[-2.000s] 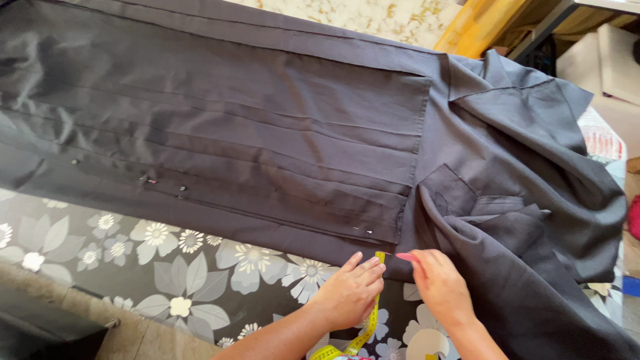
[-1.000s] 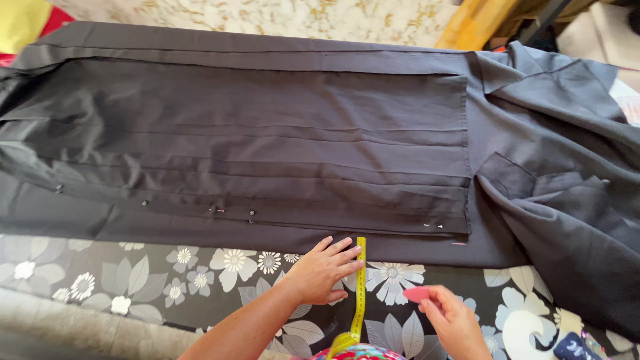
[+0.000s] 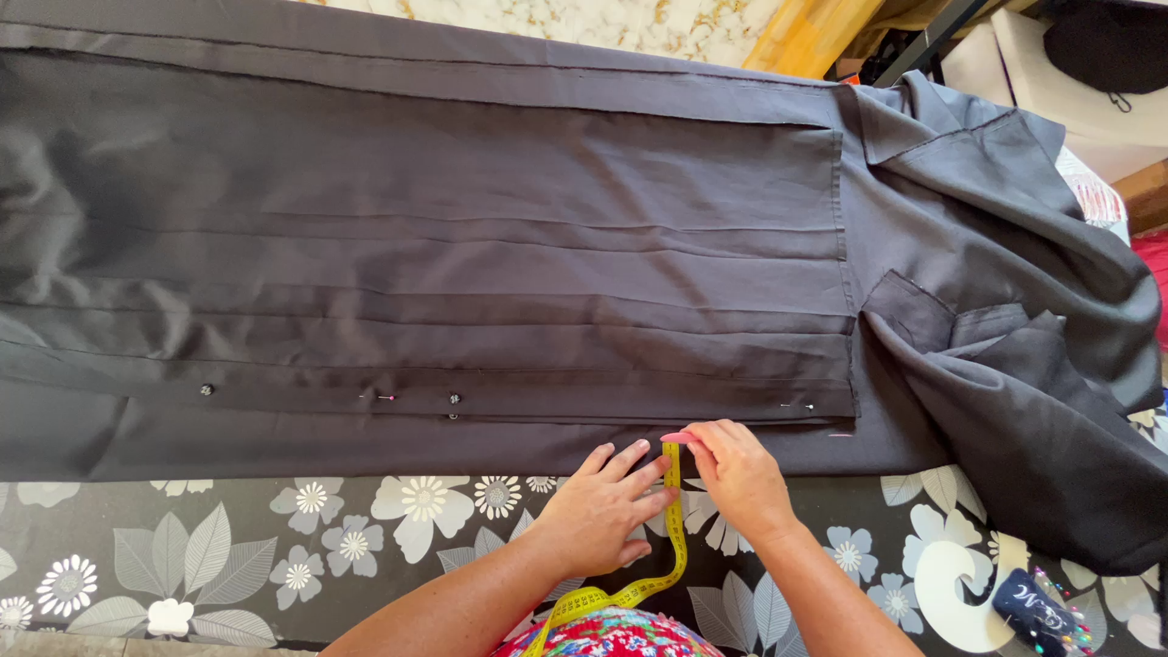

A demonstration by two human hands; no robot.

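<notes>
Dark grey fabric [image 3: 566, 274] lies across the table, with a narrower pleated panel on top. A yellow tape measure [image 3: 675, 511] runs from the fabric's near edge down toward my body. My left hand [image 3: 607, 506] lies flat beside it, fingers spread, fingertips touching the tape near its upper end. Pinched in my right hand [image 3: 741, 465] is a pink piece of tailor's chalk [image 3: 677, 438], its edge at the end of the tape on the fabric. A short pink mark [image 3: 839, 435] shows below the panel's right corner. Pins [image 3: 387, 398] sit along the panel's near edge.
Bunched fabric [image 3: 1022, 383] lies at the right. A white curved ruler [image 3: 949, 593] and a dark blue pincushion [image 3: 1036, 611] with pins sit at the lower right on the floral table cover [image 3: 347, 547]. Beyond the far edge are a wooden piece [image 3: 803, 36] and a pale seat [image 3: 1040, 100].
My right hand has moved from the table cover onto the fabric, bringing the chalk to the tape's end. One second ago it was held apart, to the right of the tape.
</notes>
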